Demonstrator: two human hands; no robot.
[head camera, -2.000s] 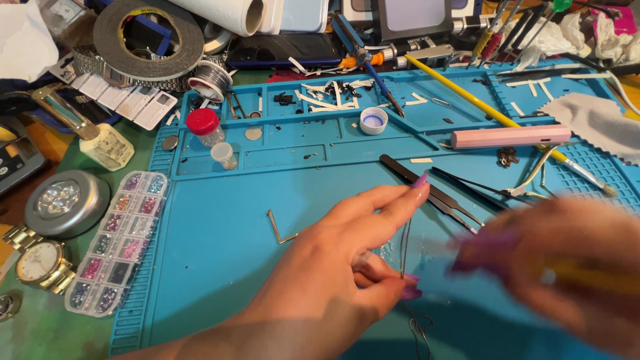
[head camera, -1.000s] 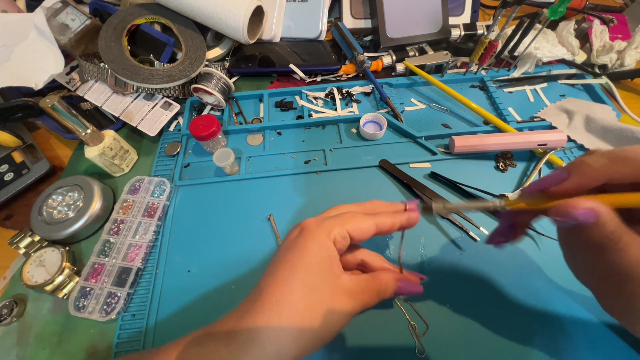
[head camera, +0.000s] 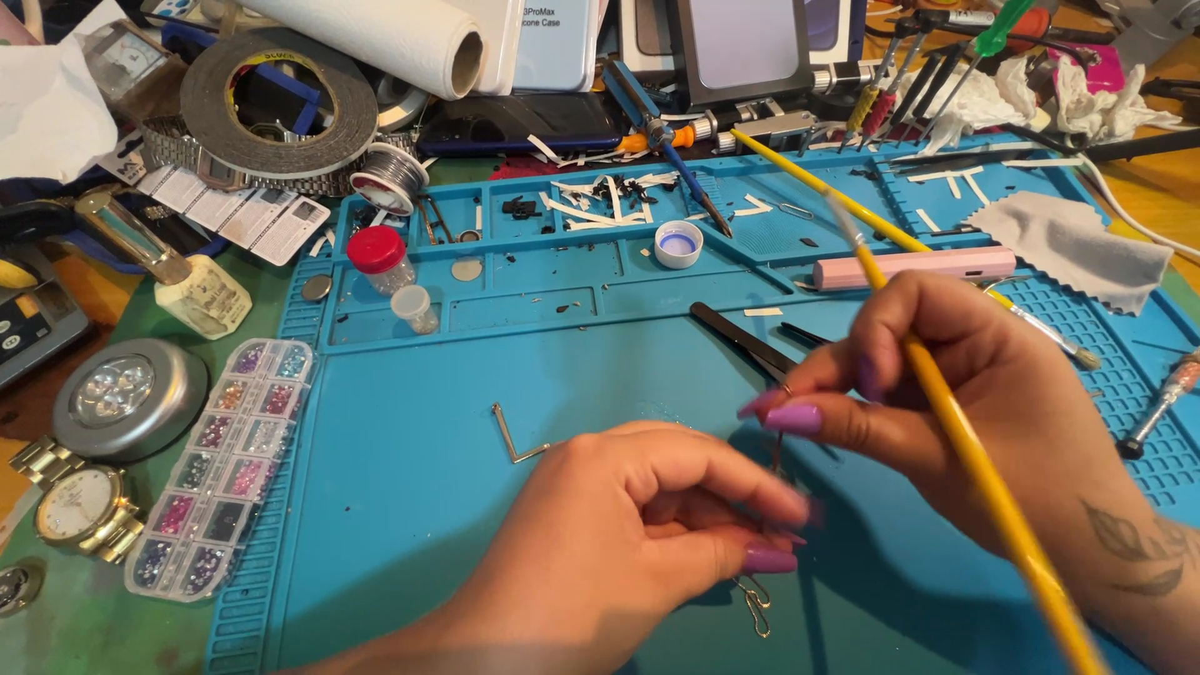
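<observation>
Over the blue silicone work mat (head camera: 403, 394), my left hand (head camera: 647, 525) has its thumb and fingers closed on a thin metal piece, mostly hidden by the fingers. Thin wire loops (head camera: 755, 605) hang below that thumb. My right hand (head camera: 956, 403) pinches the upper end of the thin metal piece between thumb and index finger. A yellow-handled paintbrush (head camera: 947, 403) rests across the same hand, bristles up and to the left. Black tweezers (head camera: 736, 337) lie behind the right fingertips. An L-shaped metal piece (head camera: 511, 441) lies left of my left hand.
A clear case of rhinestones (head camera: 220, 469), a gold watch (head camera: 80, 506) and a round silver lamp (head camera: 131, 398) stand at the left. Behind are a red-capped jar (head camera: 380, 258), a white cap (head camera: 678, 244), a pink stick (head camera: 914, 269) and another yellow brush (head camera: 825, 187). A grey cloth (head camera: 1069, 248) lies right.
The brush tip was by my left fingertips one second ago; it now points up and away. My right fingertips have come to the thin metal piece, and my left fingers have moved lower.
</observation>
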